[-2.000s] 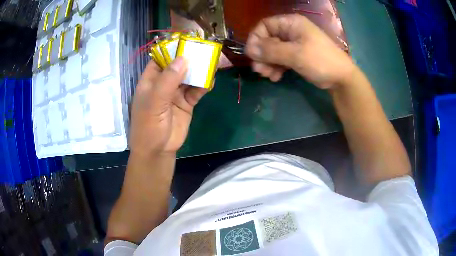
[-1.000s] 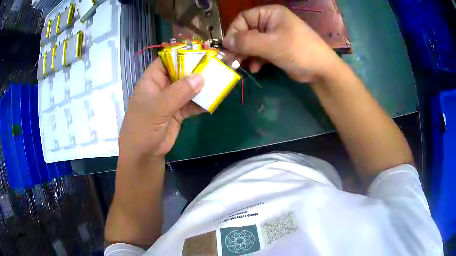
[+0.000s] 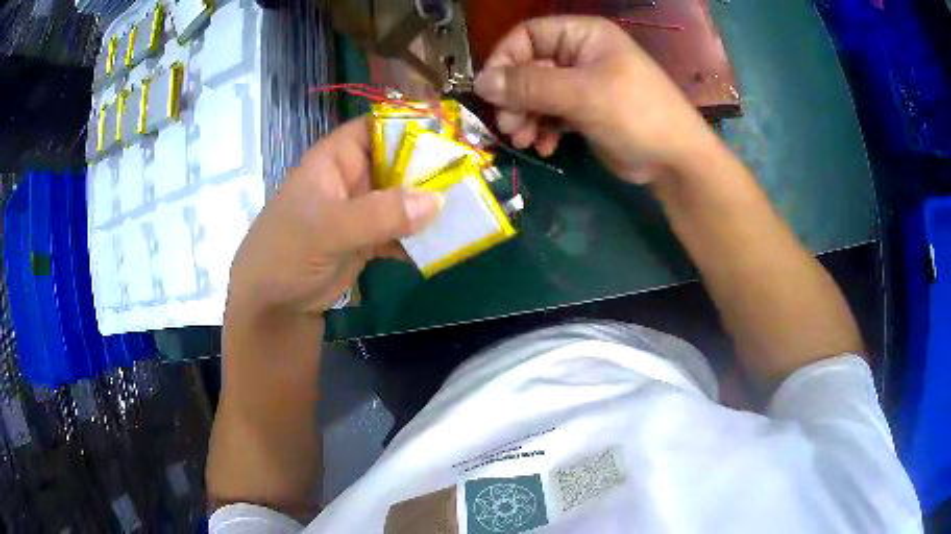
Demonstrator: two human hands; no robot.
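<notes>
My left hand (image 3: 323, 214) holds several fanned pouch cells (image 3: 459, 221), white with yellow edges, thumb on the front one. Silver tabs show on their right and upper edges. Red lead wires (image 3: 360, 90) stick out at the top left of the fan. My right hand (image 3: 584, 94) is pinched at the welding head (image 3: 446, 47), beside the upper tabs. A thin dark wire (image 3: 537, 162) runs down right from near its fingertips; what the fingertips hold is too small to tell for certain.
A stack of white blister trays (image 3: 172, 229) stands at left, with several cells in its upper pockets. The reddish base board (image 3: 699, 63) lies behind my right hand with a red wire on it. Blue bins (image 3: 52, 282) are at far left; a blue bin (image 3: 928, 302) is at far right.
The front cell has turned and moved down and right, and the fan has spread wider. My left hand has shifted slightly down. My right hand has moved left to the welding head.
</notes>
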